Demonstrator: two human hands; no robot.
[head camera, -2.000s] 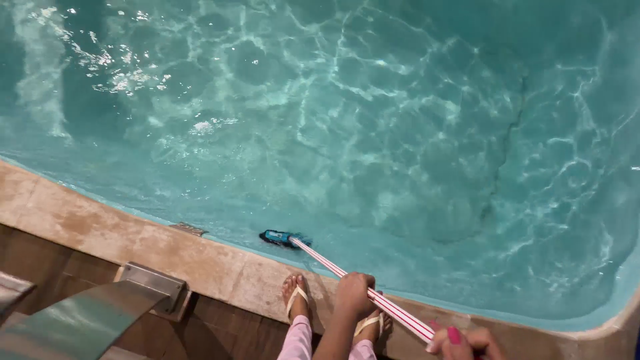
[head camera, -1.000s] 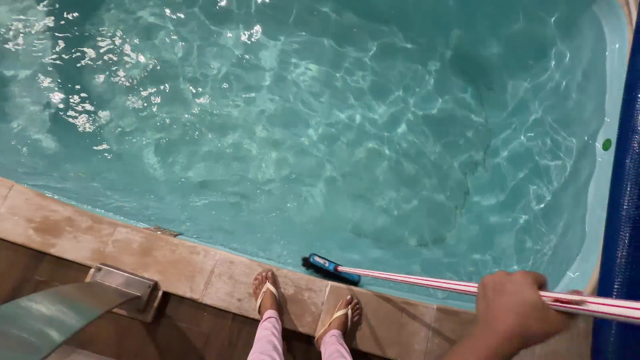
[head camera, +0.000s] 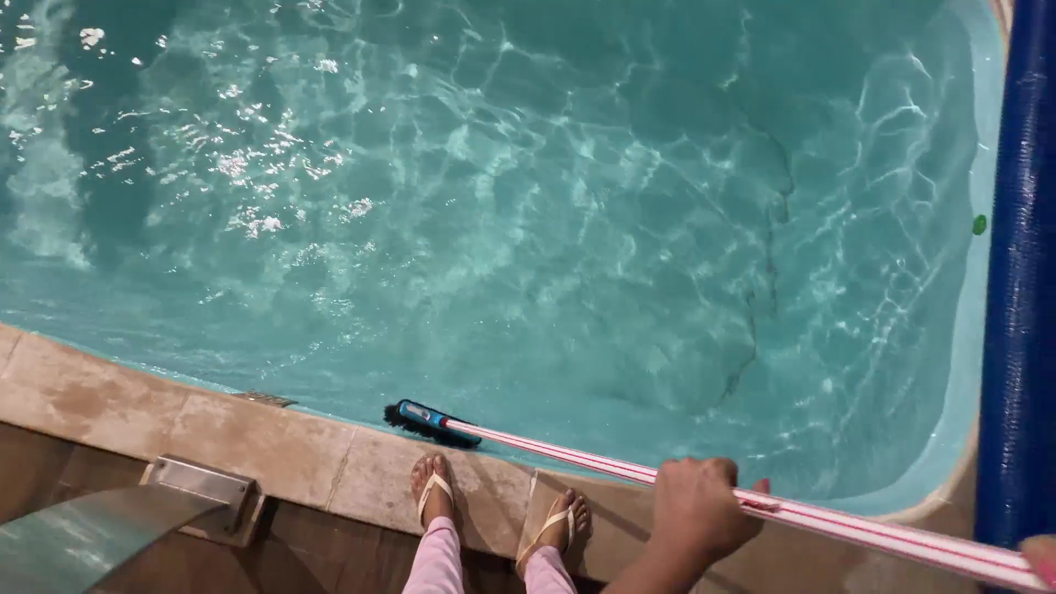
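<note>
My left hand (head camera: 701, 505) grips a white pole with red stripes (head camera: 874, 528) near its middle. At the right edge of the view my right hand (head camera: 1041, 557), mostly cut off, is closed around the pole's thick end. The pole slopes up and left to a blue broom head (head camera: 422, 414) with dark bristles (head camera: 437, 432). This head lies along the near rim of the pool, just beyond my left foot, with its bristles against the edge. How much of it is under water I cannot tell.
Rippling pool water (head camera: 495, 247) fills the view ahead. My feet in flip-flops stand on the stone coping (head camera: 247, 445). A metal bracket and curved rail (head camera: 202, 487) are at left. A rolled blue cover (head camera: 1023, 289) lies along the right side, near a green spot (head camera: 979, 224).
The broom head has moved left along the pool rim, from beyond my right foot to beyond my left foot. My right hand, out of view a second ago, shows again at the edge.
</note>
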